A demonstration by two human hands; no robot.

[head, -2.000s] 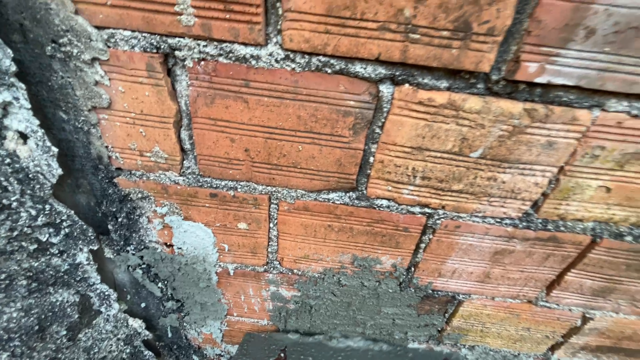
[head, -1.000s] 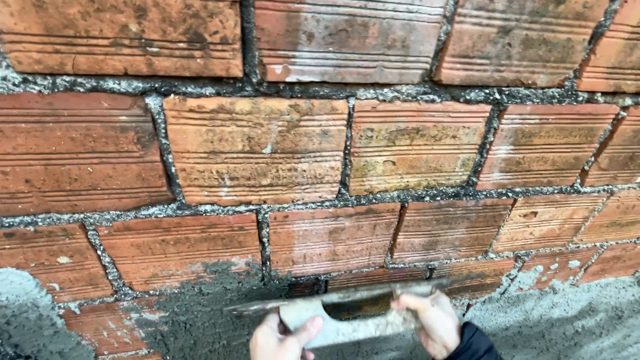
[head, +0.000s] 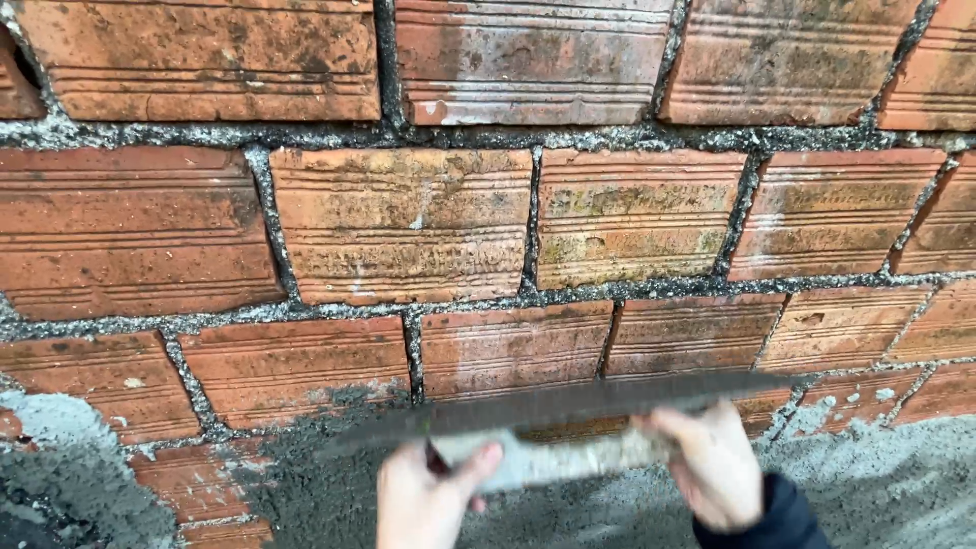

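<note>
Both hands grip one plasterer's float (head: pixel 564 457), its pale, mortar-smeared handle toward me and its long dark blade tilted against the lower wall. My left hand (head: pixel 431 488) holds the handle's left end, thumb on top. My right hand (head: pixel 705 465), below a dark sleeve, holds the right end. Wet grey mortar (head: pixel 328 473) covers the wall under and left of the float. Above it are bare, grooved orange hollow bricks (head: pixel 404 229). The float is blurred, and whether its whole edge touches the wall cannot be told.
Rough mortar joints (head: pixel 610 139) run between the brick courses. Smoother grey render (head: pixel 900 480) spreads over the lower right of the wall. At the lower left sits a lumpy patch of mortar (head: pixel 69 473), paler along its top.
Two seconds ago no hands showed, only a dark edge at the bottom. Since one second ago the float and both hands appear larger and blurred. The view has swung right from the left corner.
</note>
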